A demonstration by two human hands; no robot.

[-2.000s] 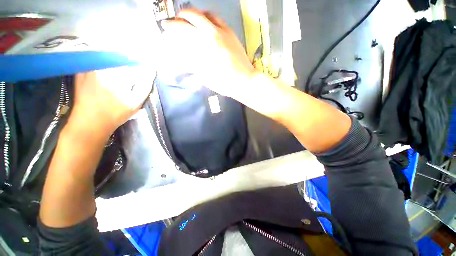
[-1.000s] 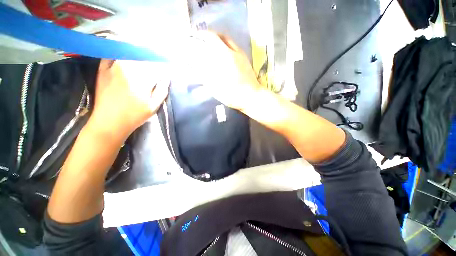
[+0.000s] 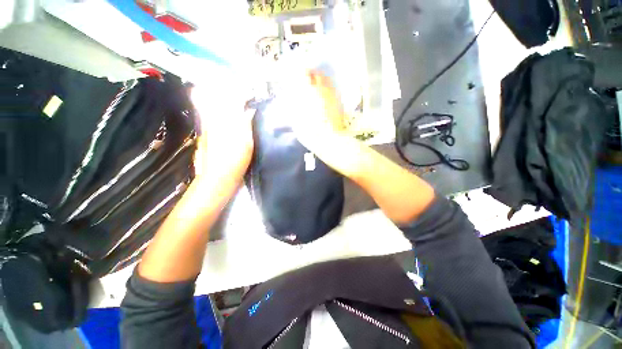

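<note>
A black rounded pouch with a small pale label lies on the board in front of me, its rounded end towards my body. Its far end runs into bright lamp glare under the white sewing machine head. My left hand lies along the pouch's left edge; its fingers are washed out by the glare. My right hand is over the far right part of the pouch, fingers also lost in glare. The needle area is hidden by the glare.
A stack of black bag panels with silver zips is at left, a round black piece below it. A blue strip crosses the machine head. Dark snips with black cord lie on the grey board. A black fabric bundle is at right.
The view has shifted left, showing more of the panel stack. The pouch's silver zip edge at left shows less. Both hands remain at the pouch's far end.
</note>
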